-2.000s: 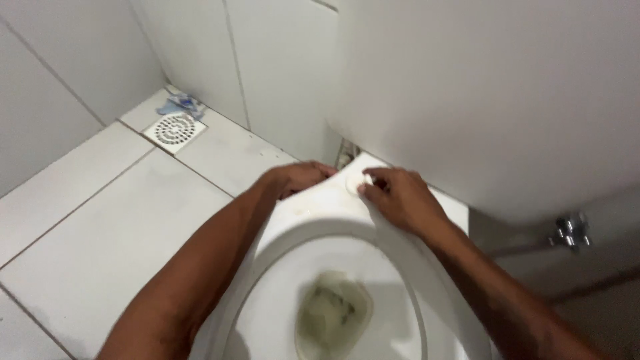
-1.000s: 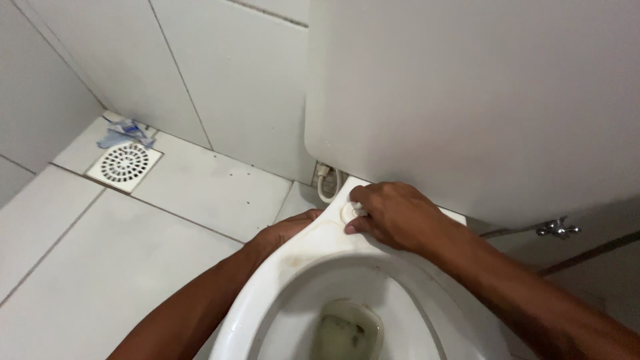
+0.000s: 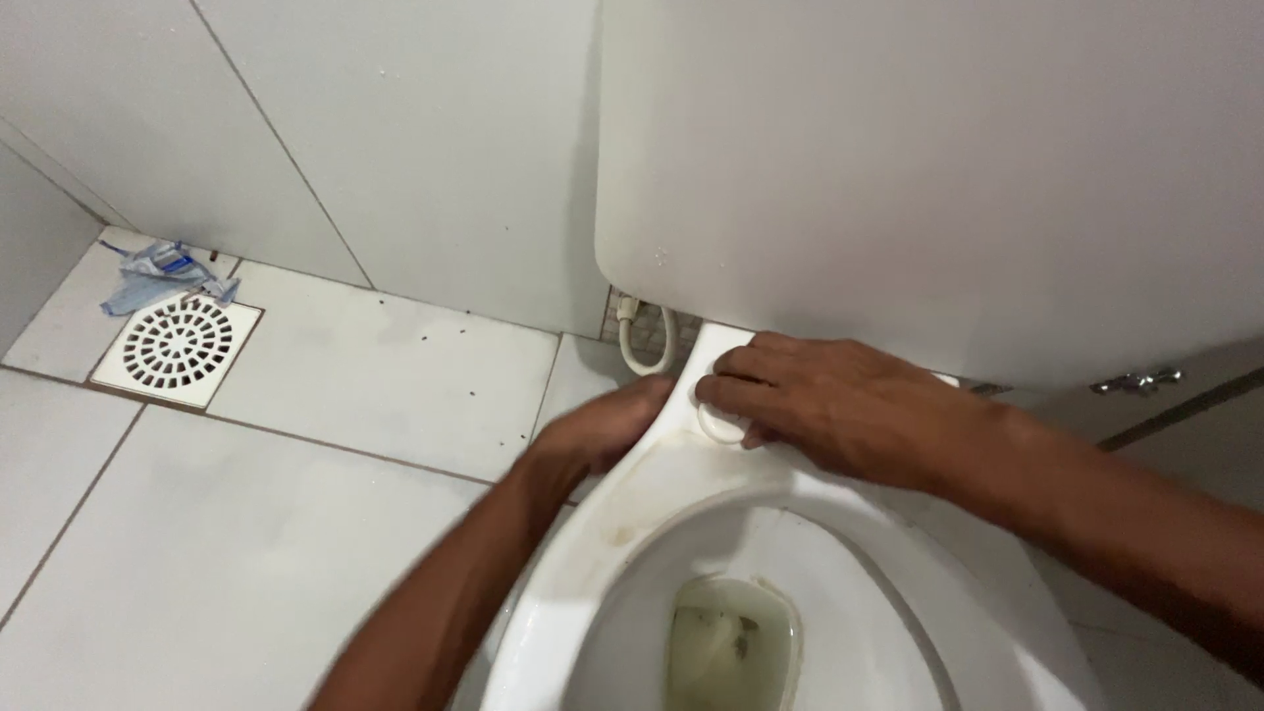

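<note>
A white ceramic toilet bowl (image 3: 553, 602) without a seat fills the lower middle, with murky water and dark bits at its bottom. On its rear rim lies a round white plastic fitting (image 3: 721, 425); the fingers of my right hand (image 3: 820, 405) are closed on it from above. My left hand (image 3: 622, 420) reaches down along the outer left side of the rim, its fingertips hidden behind and under the edge, so what they touch cannot be seen. Just behind that hand a pale flexible hose (image 3: 671, 346) curves down from a fitting.
A large smooth white panel (image 3: 889, 168) rises behind the bowl. At the right is a chrome valve (image 3: 1136, 382) near the wall. A square floor drain (image 3: 178, 346) sits at the left, with a crumpled blue-and-clear wrapper (image 3: 163, 272) beside it. Small dark specks dot the white tiles.
My right hand has stayed at the round fitting, its fingers shifting on it. My left hand remains at the rim's left underside. The view has moved, showing more of the hose.
</note>
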